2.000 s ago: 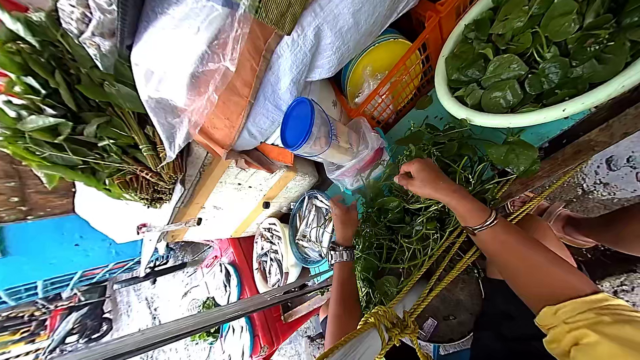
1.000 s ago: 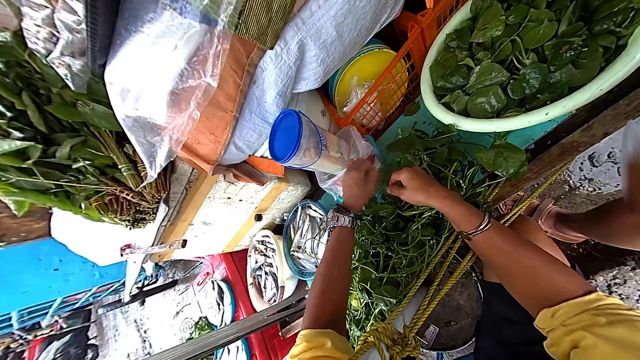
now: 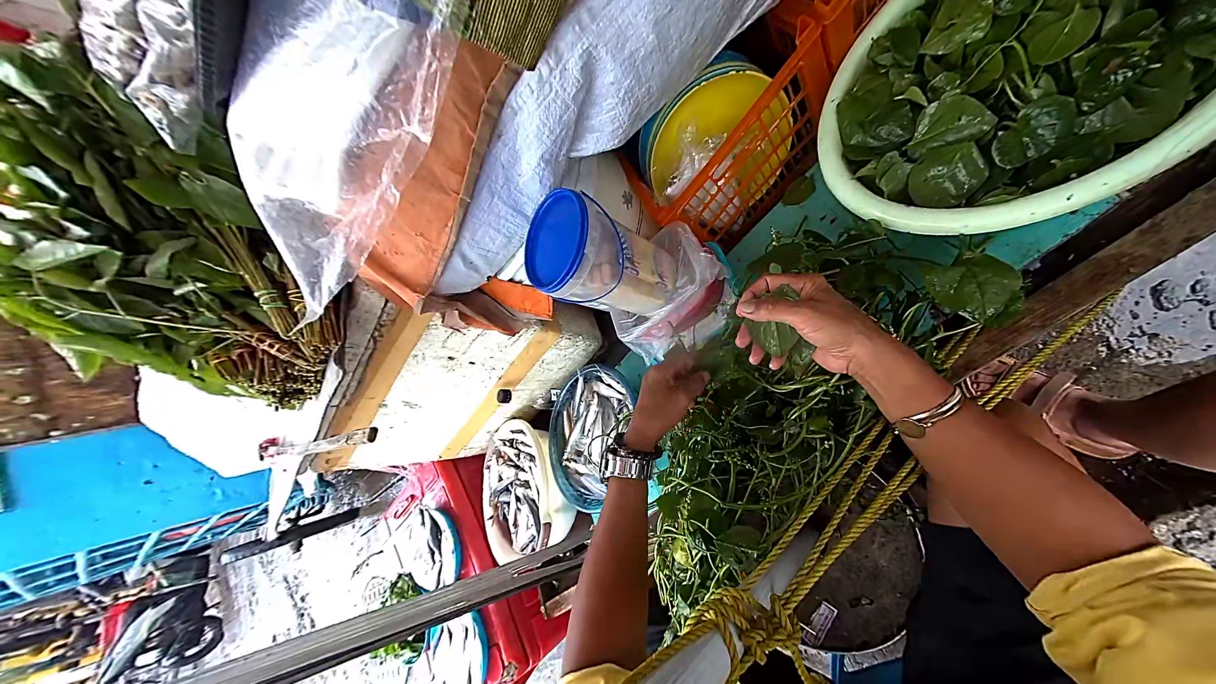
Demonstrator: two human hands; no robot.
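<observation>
The view is turned sideways. My left hand (image 3: 668, 394), with a metal watch at the wrist, has its fingers closed at a blurred green sprig (image 3: 724, 363). To its right, my right hand (image 3: 793, 323), wearing bracelets, has its fingers curled round a green leaf (image 3: 774, 334). Both hands are over a large heap of leafy green stems (image 3: 760, 456). Beside them, a clear plastic tub with a blue lid (image 3: 598, 252) lies against a clear plastic bag (image 3: 686, 294).
Yellow rope (image 3: 855, 513) crosses near my right forearm. A pale green basin (image 3: 959, 220) holds broad leaves. An orange crate (image 3: 750, 161), a foam box (image 3: 484, 380), fish basins (image 3: 560, 465) and a metal pole (image 3: 408, 598) surround the heap. Another person's leg (image 3: 1154, 427) shows at right.
My right hand has turned and now has a leaf in its fingers. My left hand was near the plastic bag one second ago and has moved down from it.
</observation>
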